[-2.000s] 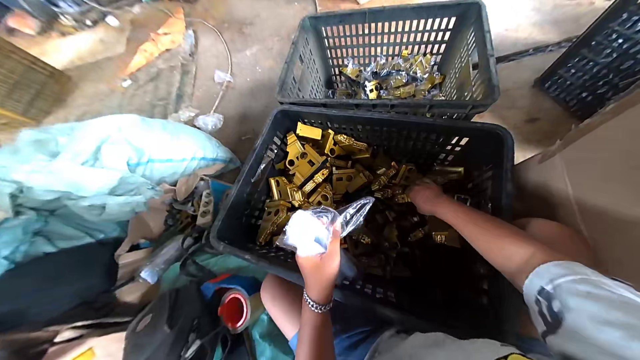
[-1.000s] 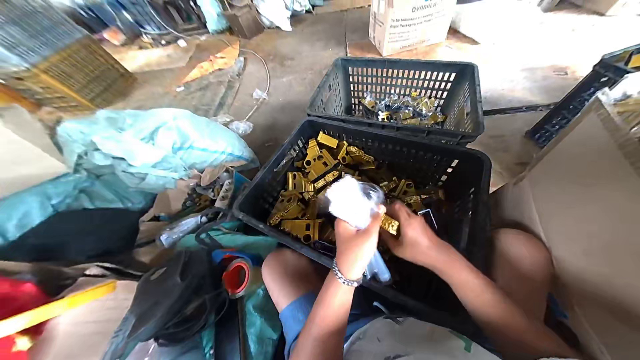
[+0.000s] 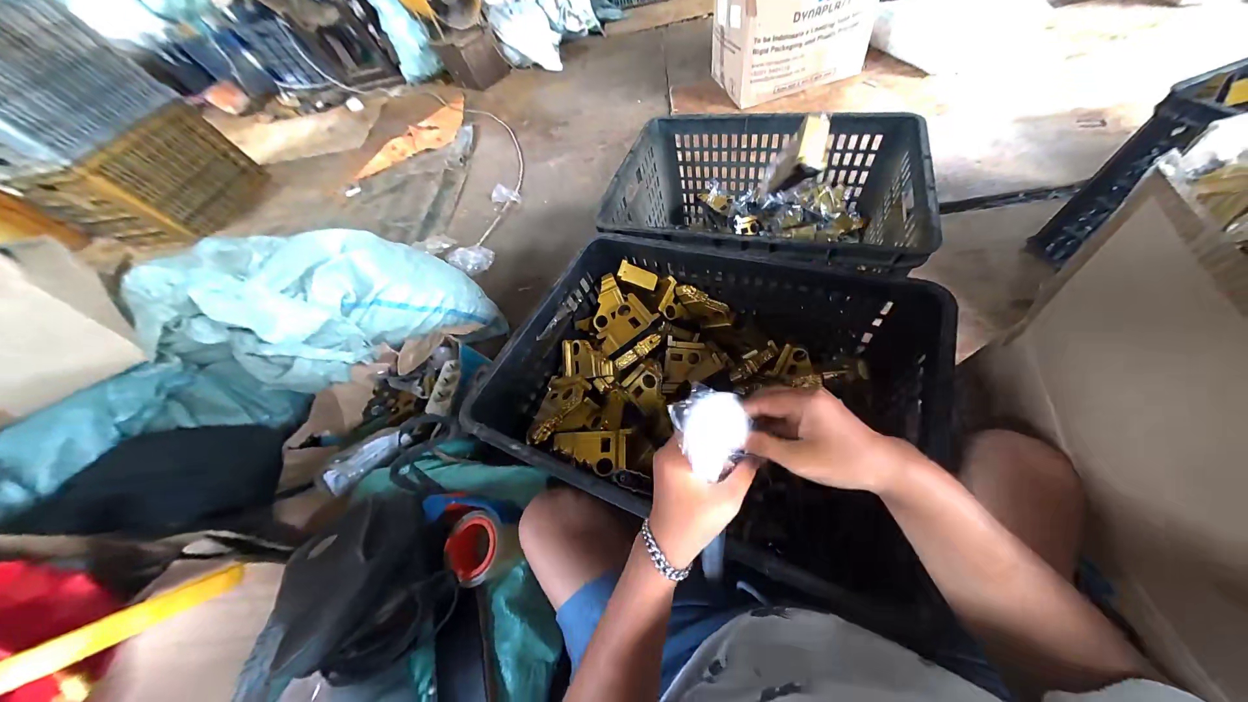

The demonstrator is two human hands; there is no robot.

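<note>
Over the near black plastic crate (image 3: 916, 292), my left hand (image 3: 697, 497) is closed on a bundle of clear plastic bags (image 3: 715, 434), white with glare. My right hand (image 3: 814, 439) touches the bundle's right side with its fingertips; whether a part is between them is hidden. Gold-coloured plastic parts (image 3: 643, 385) with round holes and moulded trim lie heaped in this crate. Behind it stands a second black crate (image 3: 770, 239) with bagged gold parts (image 3: 809, 210). One bagged gold piece (image 3: 811, 146) appears above that crate, blurred.
Pale blue sacks (image 3: 322, 292) lie at the left. A tape roll (image 3: 473, 548) and a black bag (image 3: 356, 585) are beside my left knee. An open cardboard box (image 3: 1150, 390) stands at the right, a printed carton (image 3: 790, 49) behind the crates, and stacked crates (image 3: 166, 175) at the far left.
The gold part seen at my right fingers one second ago no longer shows there. A bagged gold piece now appears above the rear crate. Two seconds ago my right hand was down among the parts.
</note>
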